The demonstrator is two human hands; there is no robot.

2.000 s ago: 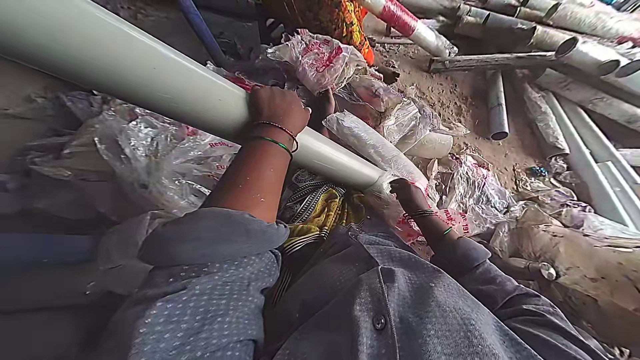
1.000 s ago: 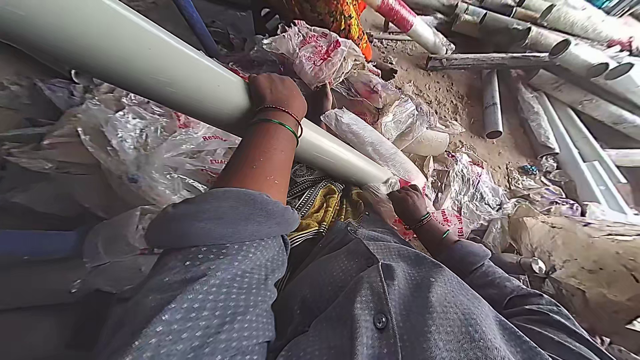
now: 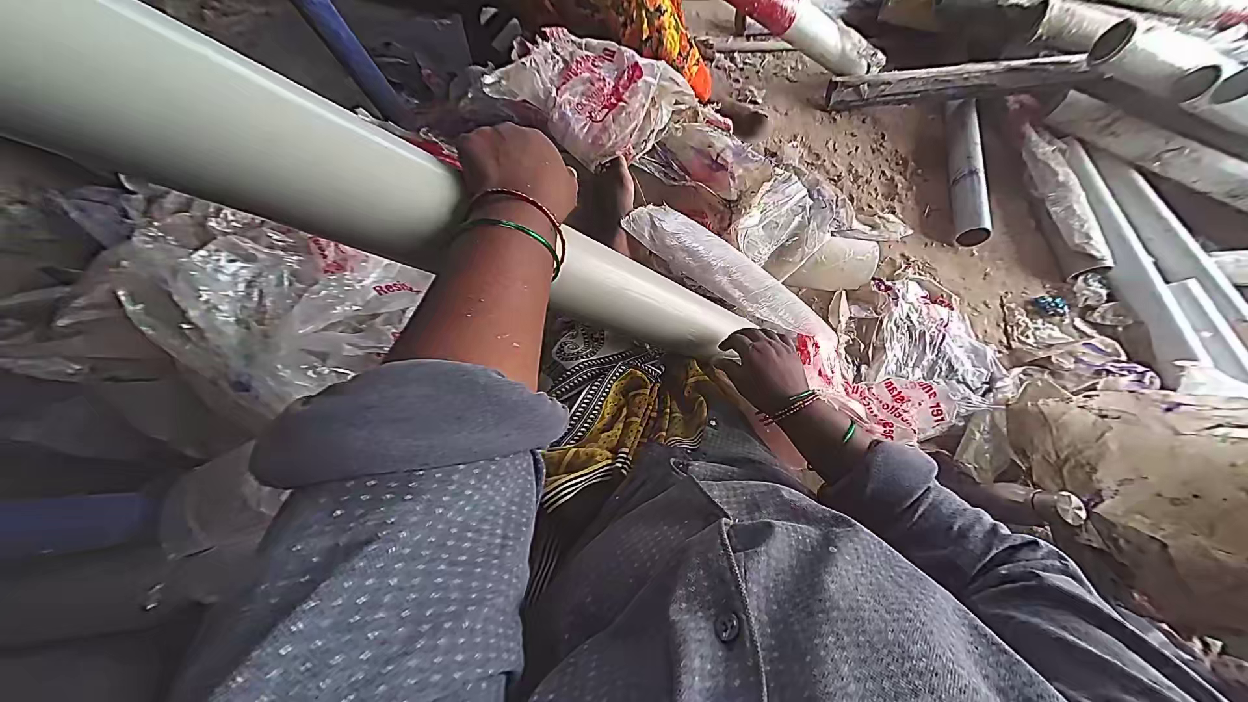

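A long pale plastic pipe [image 3: 292, 127] slants from the upper left down to the middle, across my lap. On its upper side my left hand [image 3: 517, 171] rests with curled fingers, two bangles at the wrist; whether it grips the pipe or something on it cannot be told. My right hand [image 3: 768, 369] holds the pipe's lower right end, its fingers bent over the rim. Crumpled clear plastic film with red print [image 3: 902, 405] lies by that hand. Just beyond, a film-wrapped roll or pipe [image 3: 726, 268] lies beside the pale pipe.
Crumpled clear film [image 3: 244, 312] heaps under the pipe at left; more film [image 3: 595, 93] lies ahead. A short grey pipe [image 3: 967, 175] lies on the dirt floor, with stacked pipes [image 3: 1150, 58] at upper right. Brown sheeting [image 3: 1141, 487] lies at right. A blue bar [image 3: 356, 58] slants at upper left.
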